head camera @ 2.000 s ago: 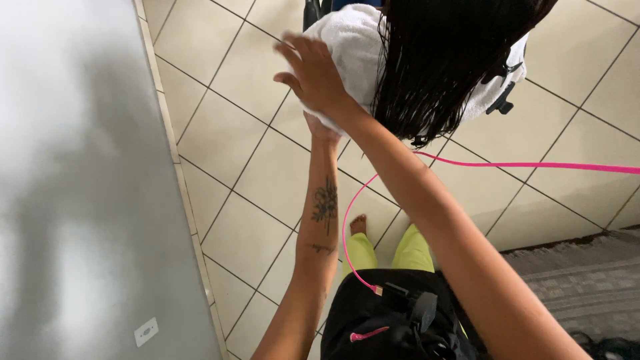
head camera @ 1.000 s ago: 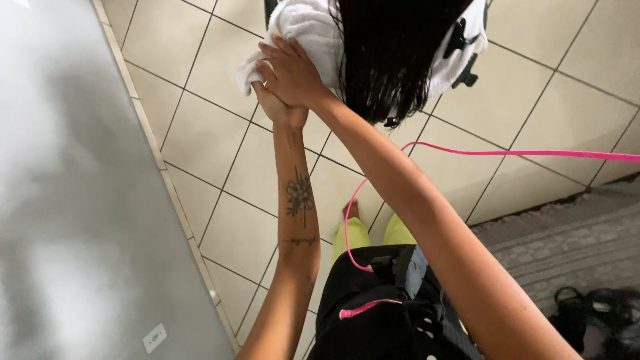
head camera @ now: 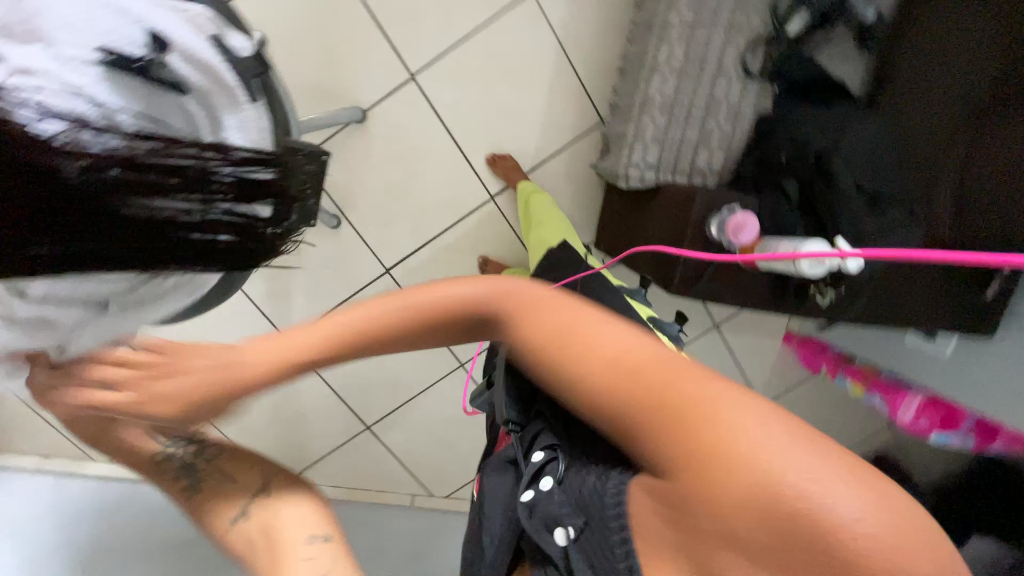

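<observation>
At the left, a seated person's long, wet dark hair (head camera: 136,200) hangs over a white towel (head camera: 56,312) on the shoulders. My right hand (head camera: 152,380) lies at the towel's lower edge, over my left hand (head camera: 72,400), which is mostly hidden beneath it. Both hands are motion-blurred, and how the fingers close on the cloth is hard to see. A black hair clip (head camera: 144,64) rests on the towel. Near the hair ends is a dark block-like part (head camera: 308,184) by the chair back.
A chair leg (head camera: 332,120) stands on the tiled floor (head camera: 432,208). A pink cable (head camera: 720,254) crosses from my waist to the right. A dark low table (head camera: 656,240) holds a white bottle (head camera: 800,258), a pink-topped container (head camera: 742,228) and a grey knitted cloth (head camera: 680,96).
The view has swung strongly, bringing the table and bottle into sight. My right hand, raised with spread fingers two seconds ago, has come down over my left hand at the towel.
</observation>
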